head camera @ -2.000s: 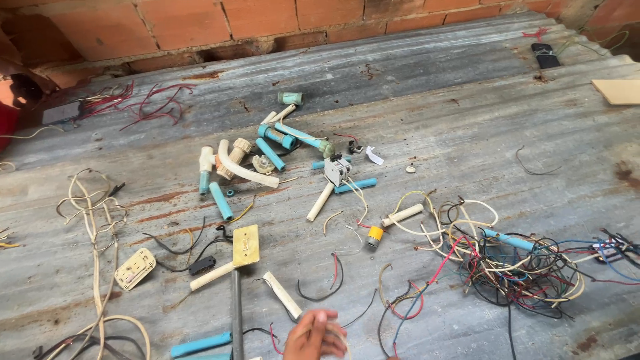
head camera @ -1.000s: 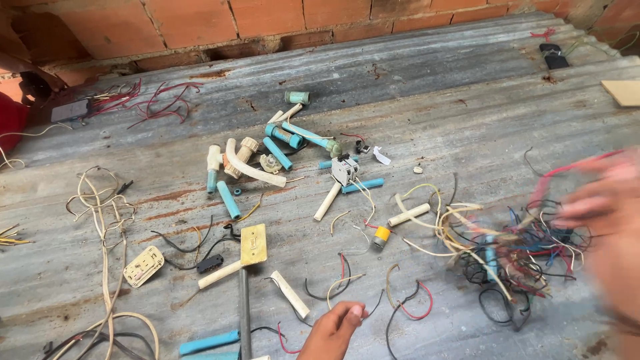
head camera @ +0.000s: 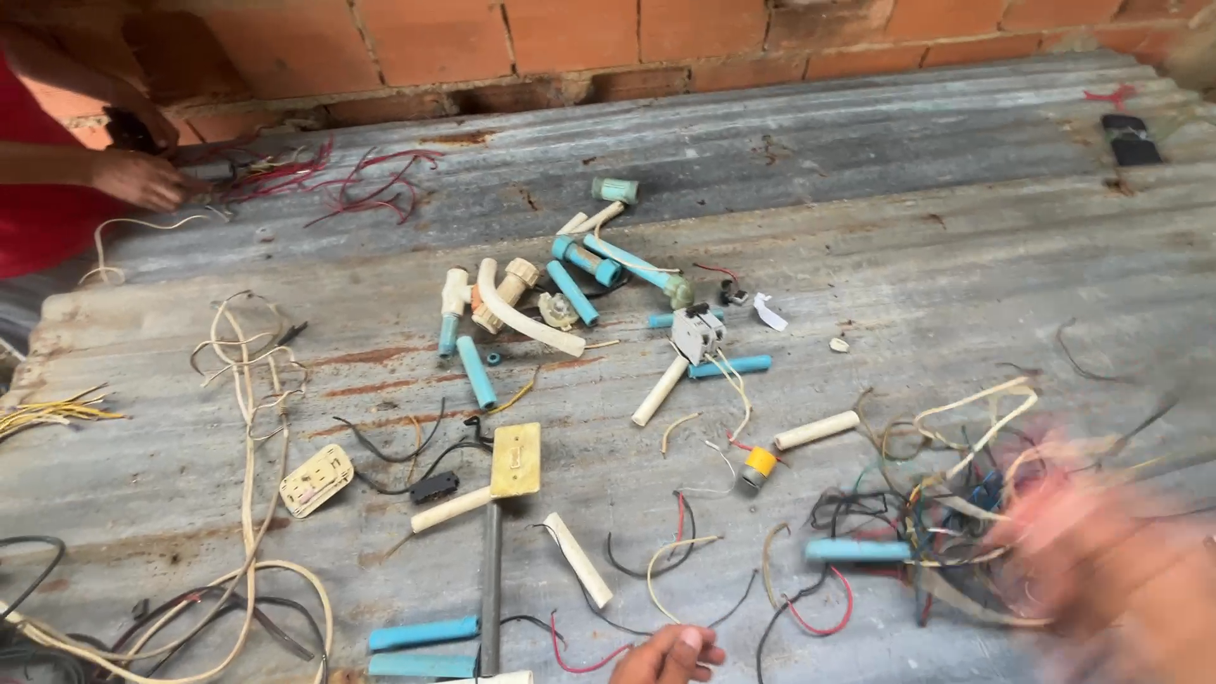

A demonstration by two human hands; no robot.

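My right hand [head camera: 1111,560], badly blurred, is over the right side of a tangle of mixed electrical wires [head camera: 950,513]; whether its fingers grip any wire cannot be told. A short blue plastic pipe [head camera: 858,551] lies at the tangle's left edge. At the bottom centre is my left hand [head camera: 670,654], fingers curled, with no object visible in it. Near it lie a red wire [head camera: 584,665], a white pipe piece [head camera: 579,560] and a curved cream wire [head camera: 655,570]. Farther up are a yellow-banded cylindrical part [head camera: 757,467] and a grey circuit breaker [head camera: 698,332] with cream wires attached.
Corrugated metal sheeting [head camera: 855,256] meets a brick wall [head camera: 570,38]. Blue and white pipe fittings [head camera: 513,294], a yellowed cover plate [head camera: 516,461] and long cream cables [head camera: 249,446] lie about. At upper left, another person's hands [head camera: 142,180] are by red wires [head camera: 370,185]. A black phone-like object [head camera: 1130,140] lies upper right.
My right hand, out of view two seconds ago, has come in from the right and moved over the wire tangle, whose shape has shifted. The other person's hands show more fully at upper left.
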